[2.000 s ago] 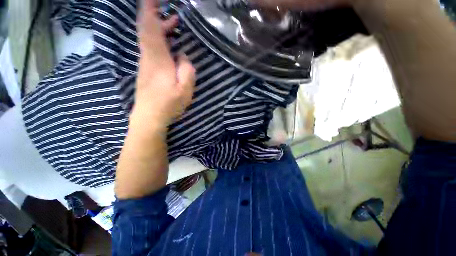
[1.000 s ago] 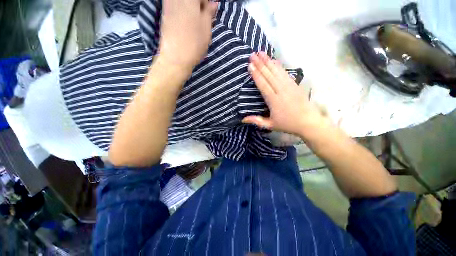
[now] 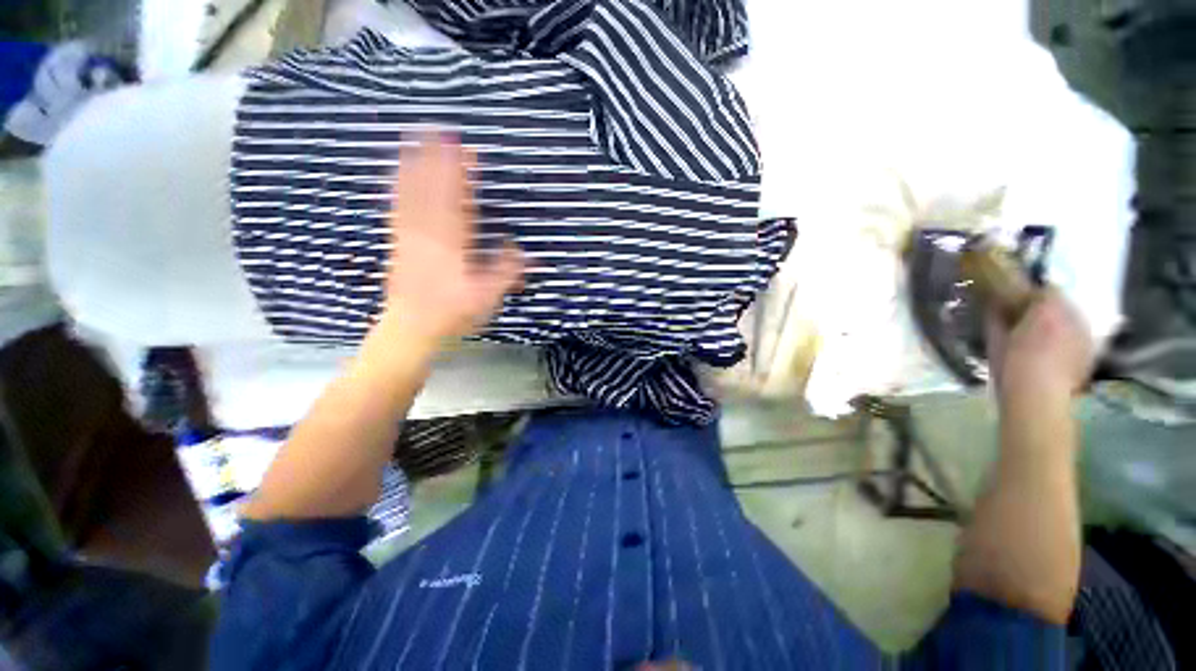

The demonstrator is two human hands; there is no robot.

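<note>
A dark garment with white stripes (image 3: 656, 223) lies spread over the pale pressing board (image 3: 144, 210). Its sleeve is folded across the upper right part, and a bunched piece hangs at the front edge. My left hand (image 3: 446, 249) is over the middle of the garment, fingers extended, slightly blurred, holding nothing; I cannot tell whether it touches the cloth. My right hand (image 3: 1043, 347) is closed around the wooden handle of the steam iron (image 3: 944, 302), at the right on the white cloth.
White cover cloth (image 3: 892, 118) with brown stains lies around the iron. A pale hose or cord (image 3: 1161, 357) runs right from behind my right hand. Metal table legs (image 3: 905, 465) stand below. Another striped garment is behind the board. White cloth with blue marks (image 3: 223, 465) hangs below left.
My right hand has left the garment and now holds the iron's handle. My left hand has moved down from the top part with its fingers extended. The garment lies flatter, its stripes straighter.
</note>
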